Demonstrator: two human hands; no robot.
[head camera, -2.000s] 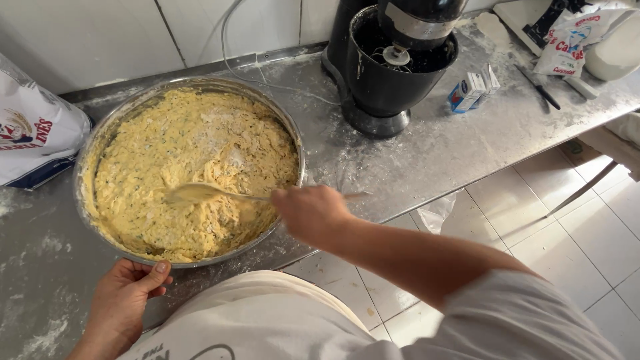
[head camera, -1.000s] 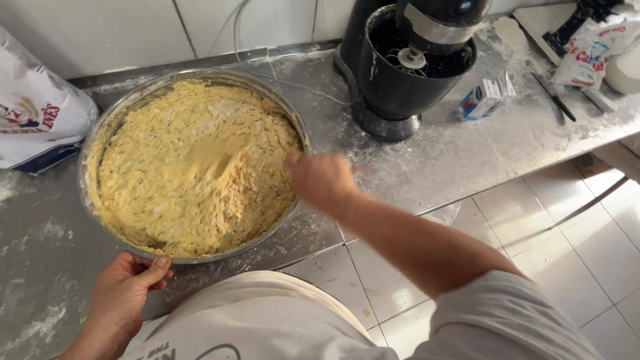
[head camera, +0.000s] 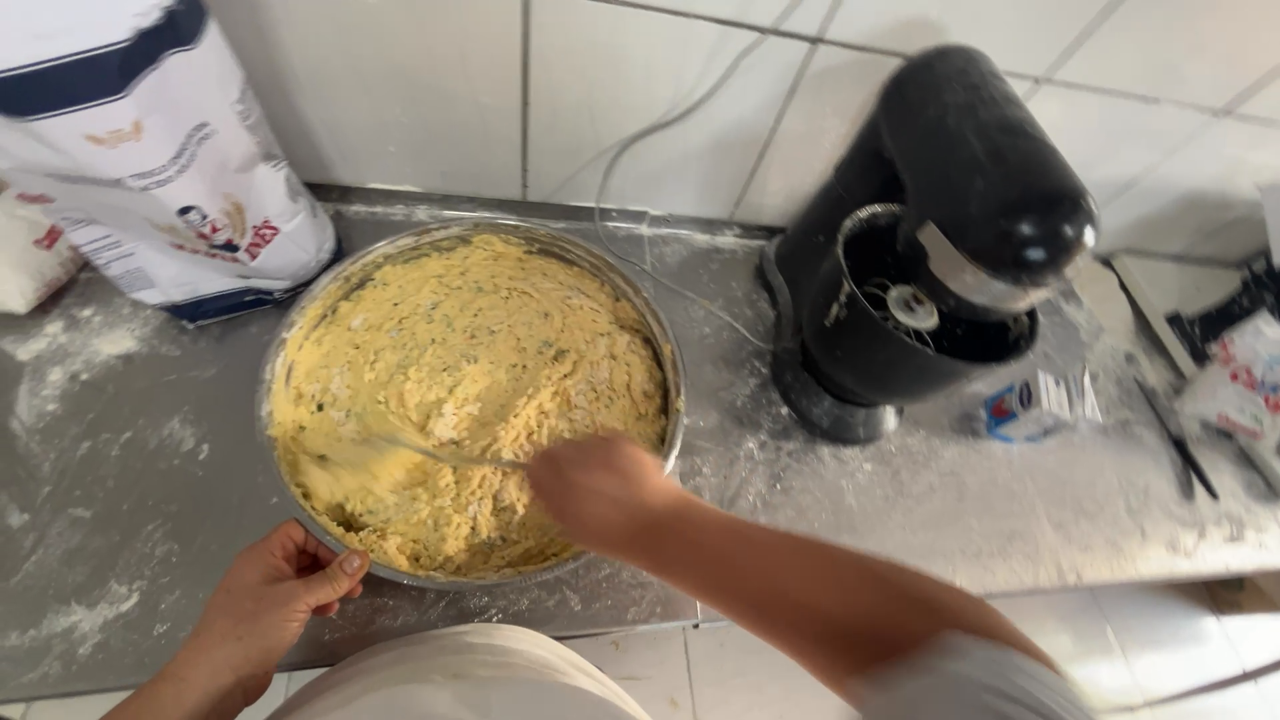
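Note:
A wide metal bowl (head camera: 675, 400) stands on the steel counter, filled with yellow, lumpy dough (head camera: 470, 340) flecked with green and streaked with flour. My left hand (head camera: 290, 580) grips the bowl's near left rim, thumb on top. Over the bowl's near right part, my right hand (head camera: 595, 485) is closed around the handle of a long spoon (head camera: 465, 458). The spoon points left, and its blurred head is in or against the dough at the lower left, so its shape cannot be made out.
A large paper flour bag (head camera: 190, 190) stands behind left of the bowl. Right of it is a black stand mixer (head camera: 900, 260) with its cord against the tiled wall. Farther right lie a small carton (head camera: 1025, 408), a black-handled knife (head camera: 1180, 440) and a plastic bag (head camera: 1240, 385). Flour dusts the steel counter (head camera: 120, 420).
My right hand has moved from beside the bowl's right rim to over the dough, with the spoon farther to the near left. My left hand stays at the rim. The view has shifted.

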